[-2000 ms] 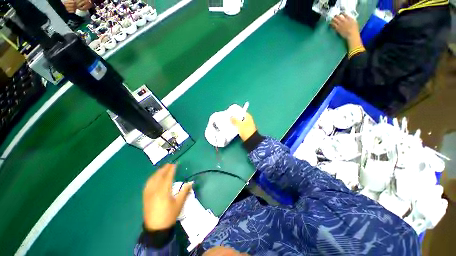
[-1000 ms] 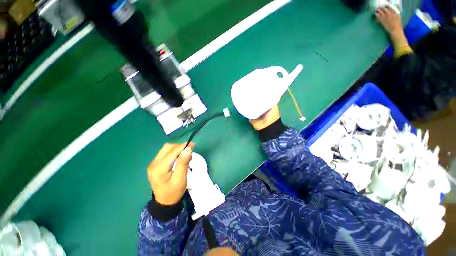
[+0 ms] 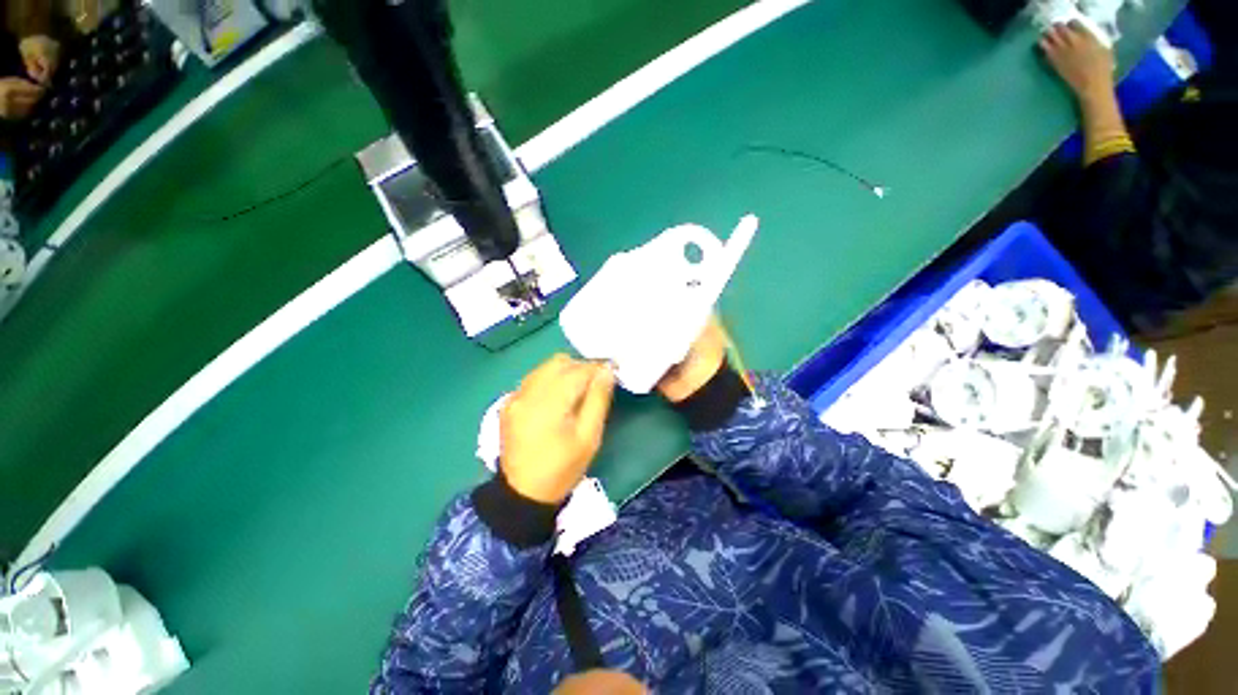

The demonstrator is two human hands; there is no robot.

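My right hand (image 3: 699, 361) holds a white camera housing (image 3: 635, 307) from below, above the green belt. A white antenna stick (image 3: 737, 255) points up and right from it, and a thin coloured lead hangs by my right wrist. My left hand (image 3: 554, 424) is at the housing's lower left edge, thumb and fingers pinched together; the black lead it pinched before is hidden now. A second white housing part (image 3: 585, 515) lies on the belt, mostly covered by my left hand and sleeve.
A screw feeder (image 3: 512, 293) stands on the belt, with a black electric screwdriver (image 3: 469, 197) over it. A blue bin (image 3: 1028, 258) of white parts is at the right. White units (image 3: 84, 633) stand at lower left. A thin black wire (image 3: 815, 160) lies beyond. Another worker's hand (image 3: 1081, 61) is upper right.
My left hand has moved up and right from above the lying part to the held housing. The housing has come down and left, nearer to it. White units at lower left show more fully.
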